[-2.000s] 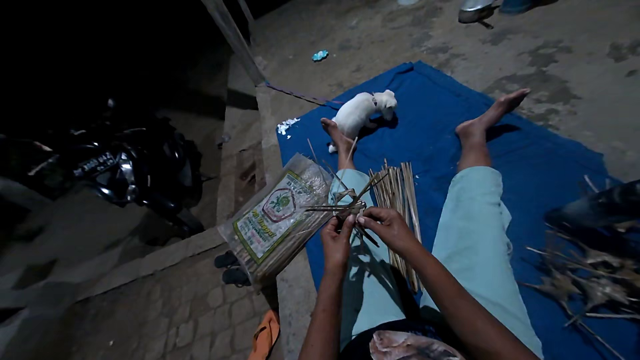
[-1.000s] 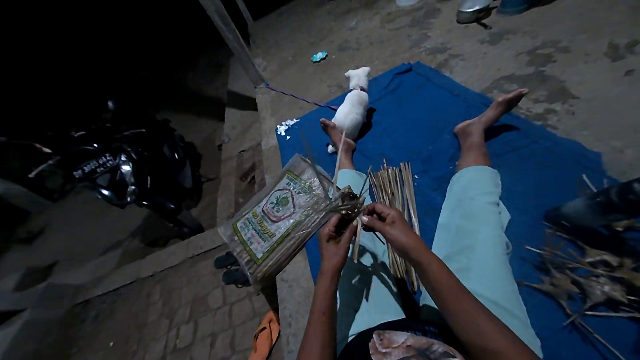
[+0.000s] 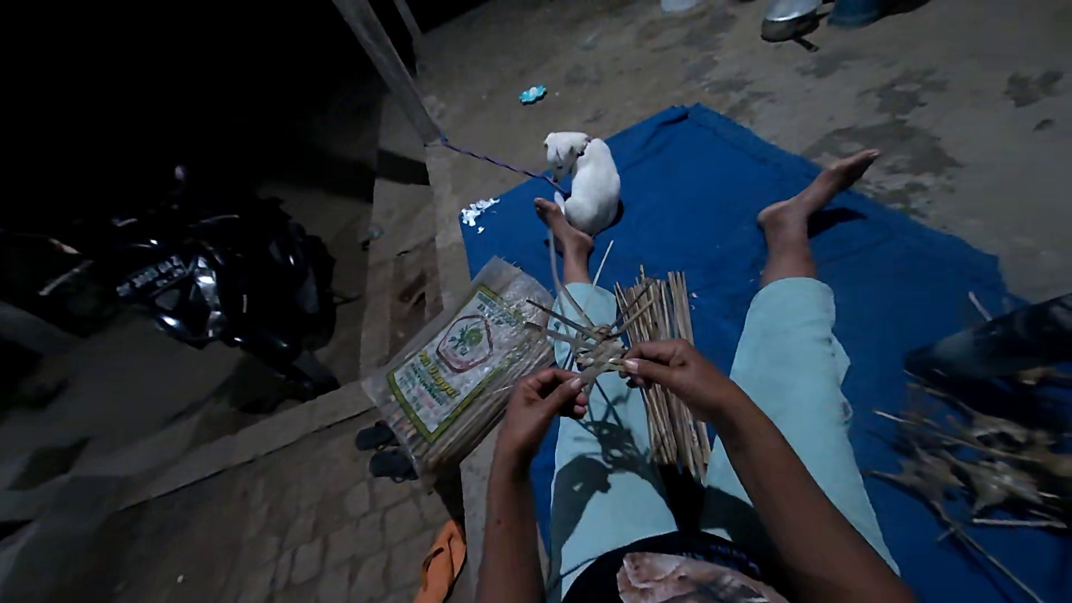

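Observation:
Both hands hold a small piece woven of dry plant strips (image 3: 600, 343), with loose strip ends sticking out toward the sack and the dog. My left hand (image 3: 546, 400) pinches its near left edge between thumb and fingers. On its right side my right hand (image 3: 670, 373) grips a strip with thumb and forefinger. Beneath the right hand, a bundle of straight dry strips (image 3: 682, 427) lies between my outstretched legs. A printed plastic sack (image 3: 452, 360) filled with similar strips lies beside my left leg, its far end close to the woven piece.
A white dog (image 3: 596, 188) on a twisted leash (image 3: 502, 163) sits by my left foot on the blue mat (image 3: 687, 201). More woven pieces (image 3: 997, 461) lie at right near a person's dark sleeve or trouser leg (image 3: 997, 335). A motorcycle (image 3: 218, 285) stands at left.
The dog has turned its head and body, now facing left toward my foot. The woven piece has been turned in my hands, and my left hand has moved slightly lower and away from the right.

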